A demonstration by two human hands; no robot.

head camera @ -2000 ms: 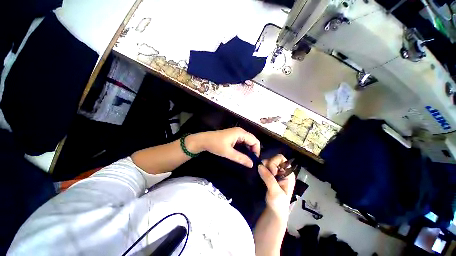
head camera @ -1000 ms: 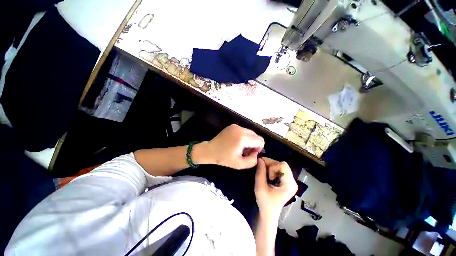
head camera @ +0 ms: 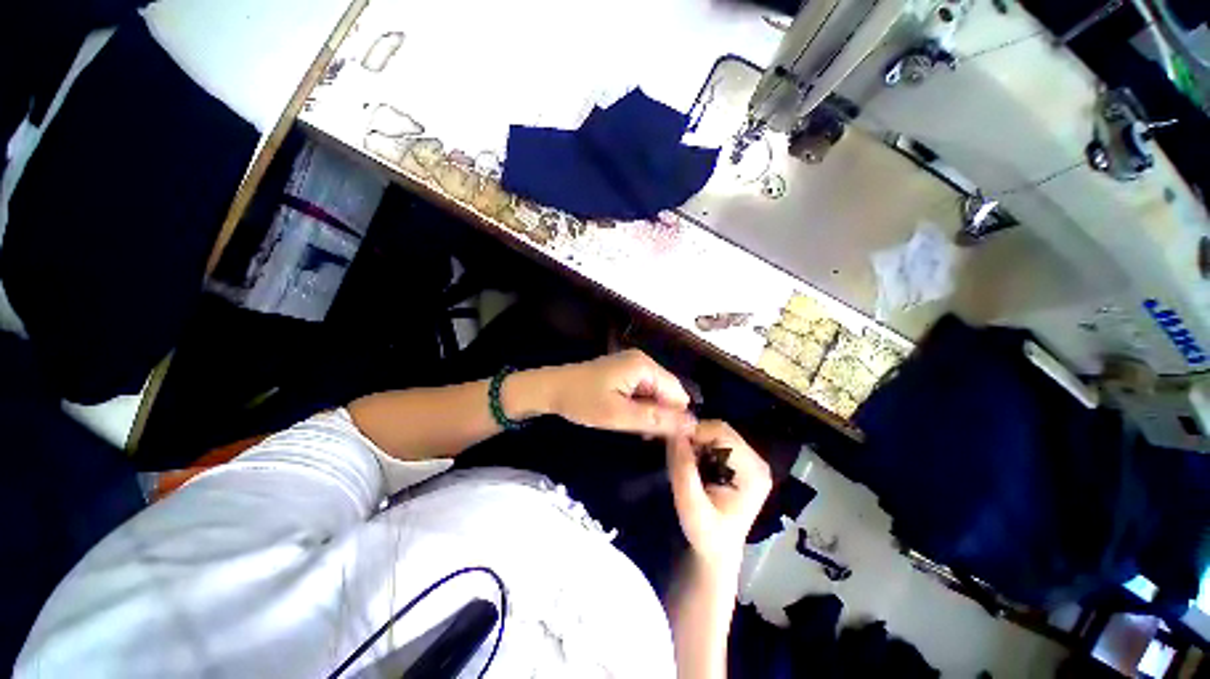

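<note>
My left hand [head camera: 613,395], with a green bead bracelet at the wrist, is over my lap with its fingers curled in. Its fingertips meet those of my right hand [head camera: 717,488]; anything pinched there is too small to see. My right hand is closed around a small dark tool [head camera: 718,466] that looks like thread snips, mostly hidden in the palm. Black cloth [head camera: 604,484] lies on my lap under the hands, hard to separate from the dark background.
Navy cut pieces [head camera: 604,162] lie on the worn white table [head camera: 637,272], left of the needle area. The cream JUKI sewing machine [head camera: 1048,159] stands at the upper right. A dark garment heap [head camera: 1008,464] hangs at the table edge. Black panels [head camera: 113,212] lie at the left.
Since two seconds ago, my fingertips have come together, and the snips have gone from sticking out of my right fingers to lying in the palm. My left hand dipped slightly in the last second.
</note>
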